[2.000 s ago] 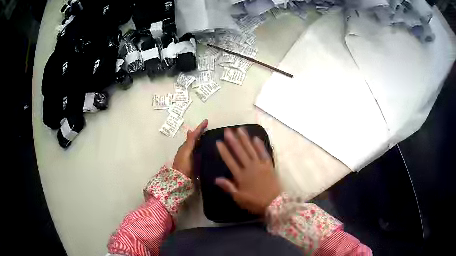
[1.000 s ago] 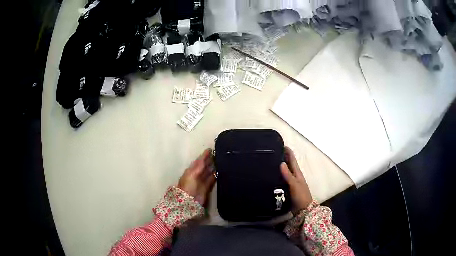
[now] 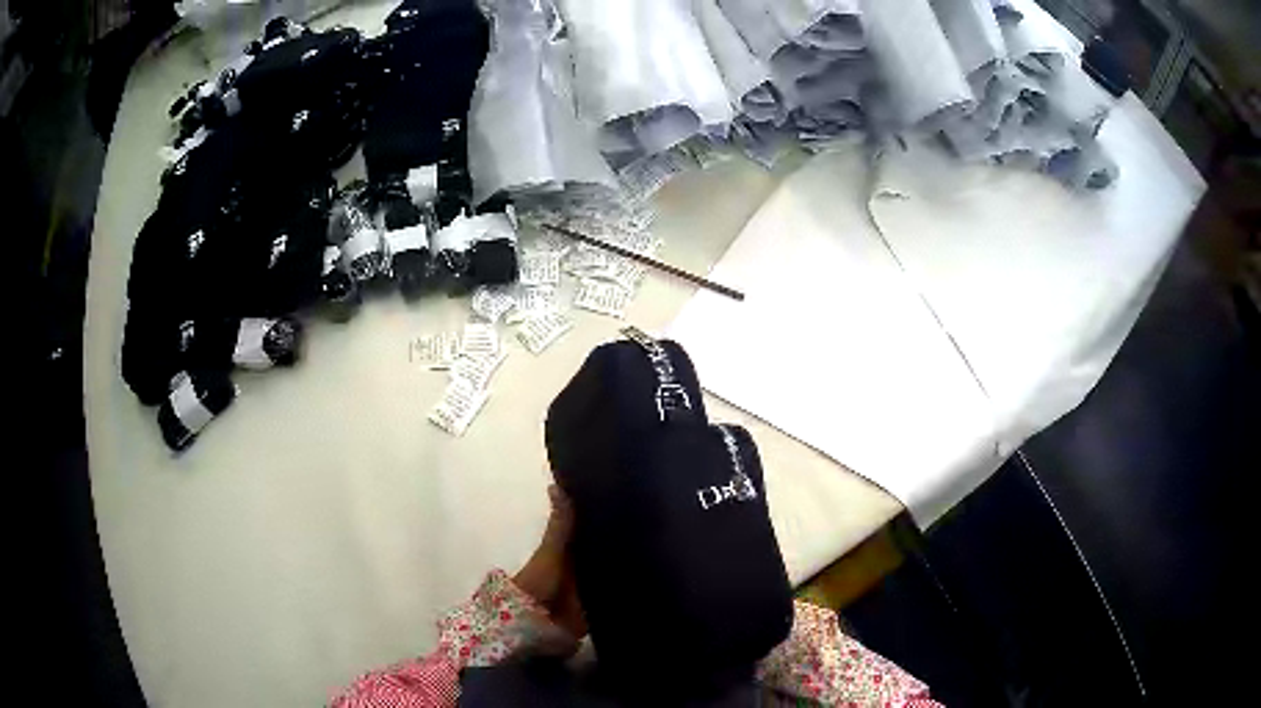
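A small black bag [image 3: 671, 539] is held up on edge in front of me at the table's near edge, its zipped side towards me. Metal zipper pullers show on its main and front-pocket zips. Both zips look closed. My left hand [image 3: 556, 560] grips the bag's left side, with its fingers partly hidden behind it. My right hand is hidden behind the bag; only the floral cuff shows at lower right, so its grip cannot be seen.
Black bags [image 3: 284, 166] and strap bundles with white bands [image 3: 404, 242] lie back left. Small printed packets [image 3: 477, 353] and a thin dark rod [image 3: 643, 259] lie mid-table. Flat white paper [image 3: 830, 332] is at right, rolled paper [image 3: 636, 83] behind on the cream table [image 3: 304, 526].
The bag lay flat with its front up and logo showing; now it is raised and turned to its zipped side. My right hand has gone out of sight behind it. The camera view has shifted.
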